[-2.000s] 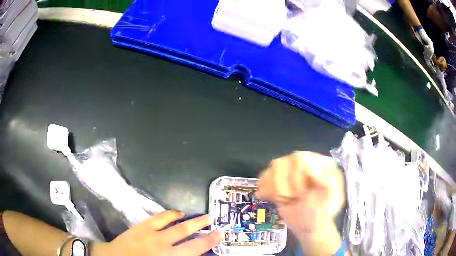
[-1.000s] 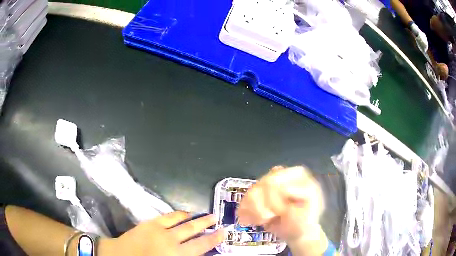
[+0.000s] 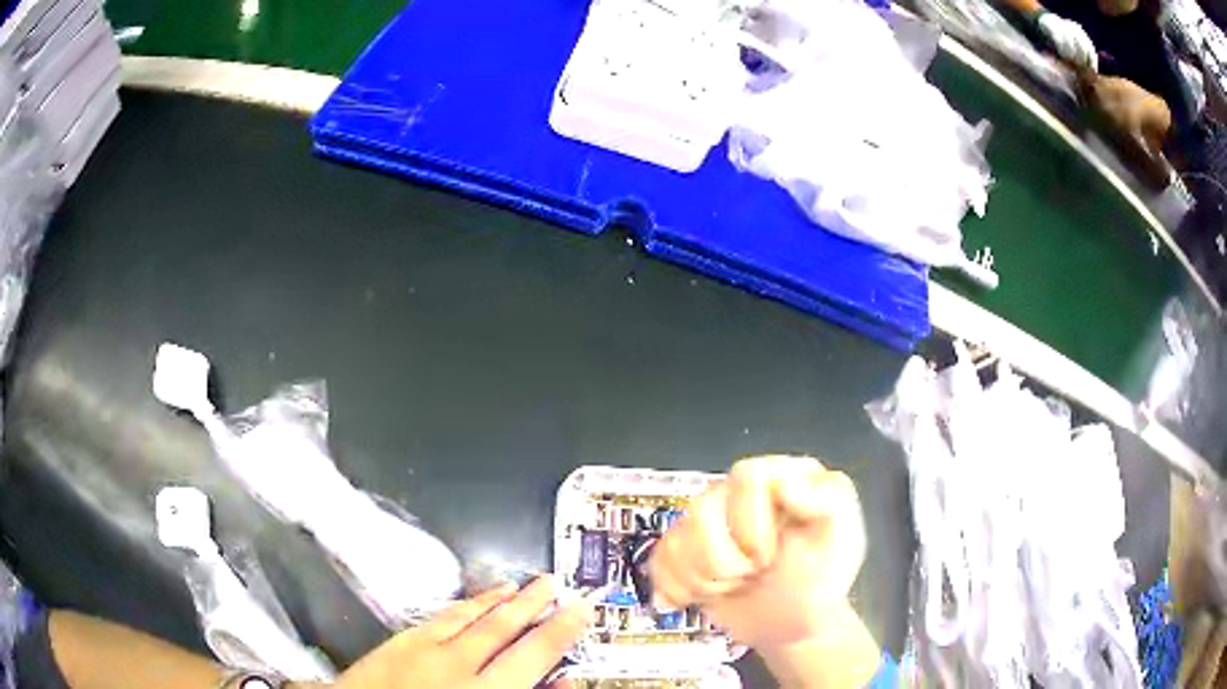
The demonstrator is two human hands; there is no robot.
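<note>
An open white power strip housing [image 3: 580, 494] lies near the bottom centre, with a dark block, small blue parts and brass contact strips inside. My right hand [image 3: 767, 552] is curled over its right part; the fingertips reach inside and what they touch is hidden. My left hand [image 3: 464, 639] lies flat with its fingertips on the housing's left edge. Part of another housing [image 3: 646, 677] shows just below it. Two white plugs [image 3: 180, 378] lie at left, their cords in clear plastic bags [image 3: 343, 518].
Blue corrugated sheets [image 3: 471, 135] lie ahead, bearing a white power strip [image 3: 646, 81] and a bagged cord [image 3: 861, 148]. Bagged units are piled at right [image 3: 1009, 525] and upper left [image 3: 61, 81]. A green conveyor [image 3: 1063, 242] runs beyond; another person's hands show at upper right.
My right hand stays over the housing, its fingers shifting inside. A dark block shows at the housing's left, where wires showed two seconds ago. Part of a second housing shows below. The view has shifted slightly.
</note>
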